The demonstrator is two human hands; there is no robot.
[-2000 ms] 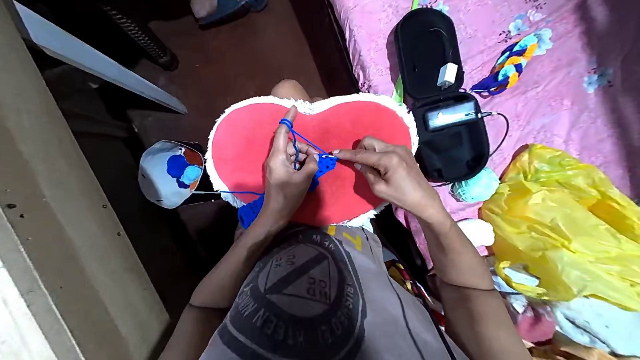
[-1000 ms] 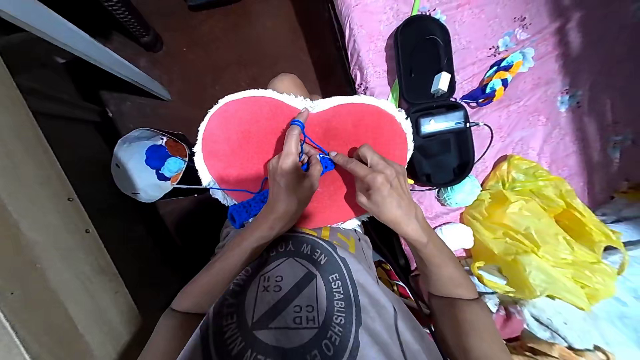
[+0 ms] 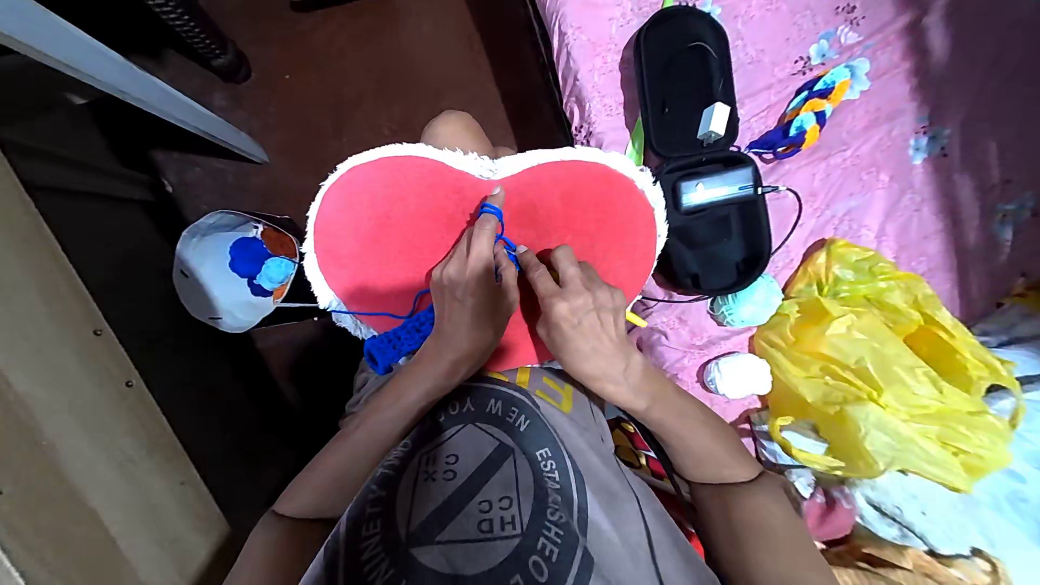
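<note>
Over a red heart-shaped cushion (image 3: 382, 219) with white fluffy trim, both hands meet near the middle. Blue yarn loops round the raised index finger of my left hand (image 3: 475, 284), which grips the blue crocheted piece (image 3: 398, 345); much of the piece is hidden behind that hand. My right hand (image 3: 573, 313) pinches at the stitches just right of it, fingertips close to the left ones. A yellow-handled tool, perhaps a crochet hook (image 3: 636, 319), shows beside the right hand, mostly covered. A blue strand runs left to a white container (image 3: 199, 272) holding yarn balls (image 3: 250, 258).
On the pink floral sheet (image 3: 877, 203) at right lie an open black case (image 3: 686, 89) with a power bank (image 3: 717, 188) and cable, a braided yarn piece (image 3: 812, 114), mint (image 3: 747, 302) and white yarn balls (image 3: 738, 375), and a yellow plastic bag (image 3: 886, 366). A pale metal bar (image 3: 138, 81) is upper left.
The blue crocheted piece is now mostly behind my left hand, where more of it showed between the hands two seconds ago. Both hands stay at the middle of the cushion.
</note>
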